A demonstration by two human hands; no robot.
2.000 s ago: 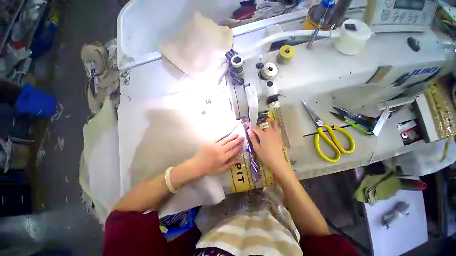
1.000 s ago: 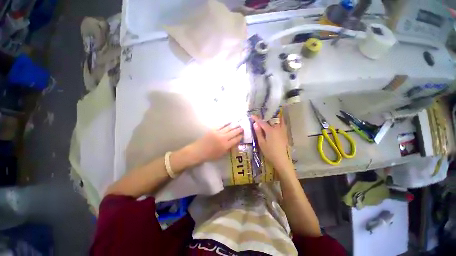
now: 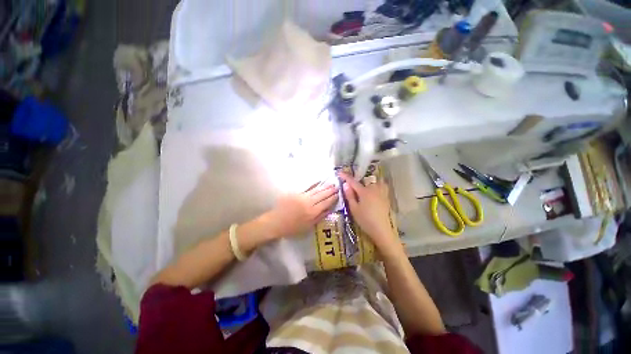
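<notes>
My left hand (image 3: 302,209) lies palm down left of the needle area, its fingertips pressing a small white-looking fabric piece (image 3: 333,196) onto the bed. My right hand (image 3: 369,205) is on the other side, its thumb and fingertips at a narrow dark, shiny strip (image 3: 344,196) beside that piece. The fingertips of both hands almost meet just below the machine head. The yellow tape (image 3: 328,249) marked "PIT" shows below them. Lamp glare and my fingers hide the presser foot and the needle.
Beige fabric (image 3: 207,200) lies on the left, with a beige piece (image 3: 284,66) behind at the white tray (image 3: 200,77). Yellow-handled scissors (image 3: 450,207) and thread snips (image 3: 488,185) lie right of my right hand. The machine head (image 3: 443,110) stands behind, with fabric layers (image 3: 131,207) off the left edge.
The view has shifted and turned slightly. Both hands stay at the needle area with little visible movement. The scissors and beige fabric keep their places on the table.
</notes>
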